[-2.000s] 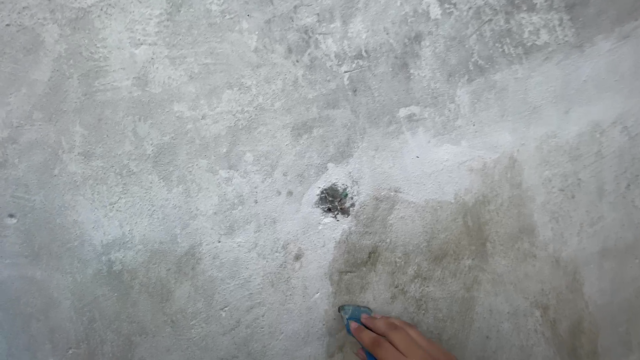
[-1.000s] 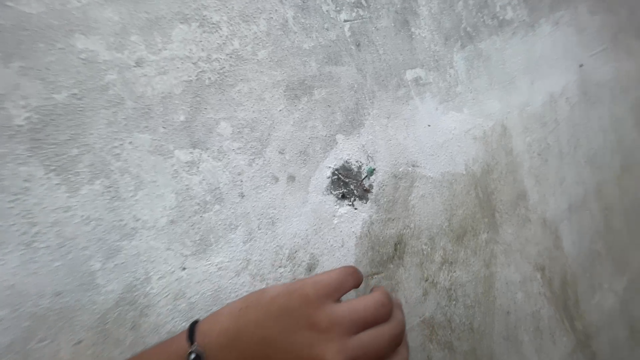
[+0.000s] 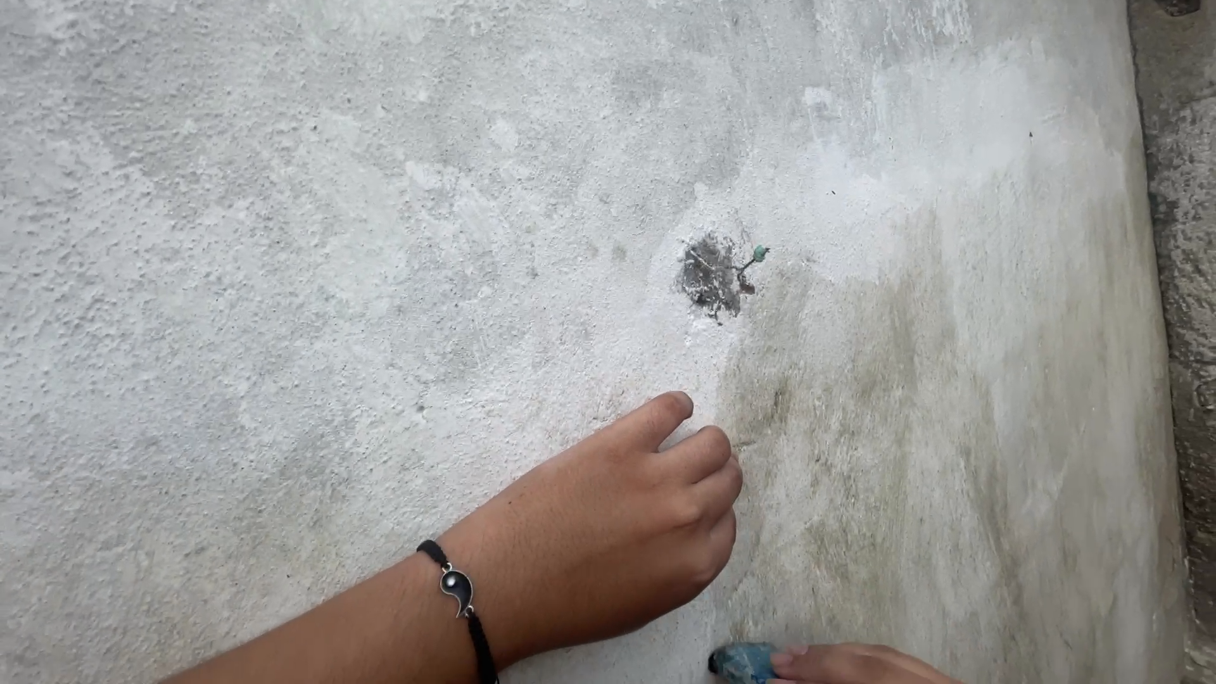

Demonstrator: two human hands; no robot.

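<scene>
A plastered wall (image 3: 380, 285) with patches of white and grey-brown fills the head view. A rough dark hole (image 3: 711, 275) is chipped into it, with a thin stem tipped with something green (image 3: 759, 254) standing out at its right edge. Below the hole is my left hand (image 3: 617, 522), its fingers curled and a black cord bracelet (image 3: 457, 589) with a drop-shaped charm on the wrist; whether its fingers hold anything is hidden. My right hand (image 3: 855, 663), partly cut off at the bottom edge, grips a small blue object (image 3: 744, 661) against the wall.
The wall's rounded edge (image 3: 1154, 332) runs down the right side. Beyond it lies a darker, rough, stained surface (image 3: 1187, 190).
My left hand, out of view two seconds ago, has come in from the lower left. The view has shifted, bringing the wall's right edge in. The green-tipped stem shows more clearly at the hole.
</scene>
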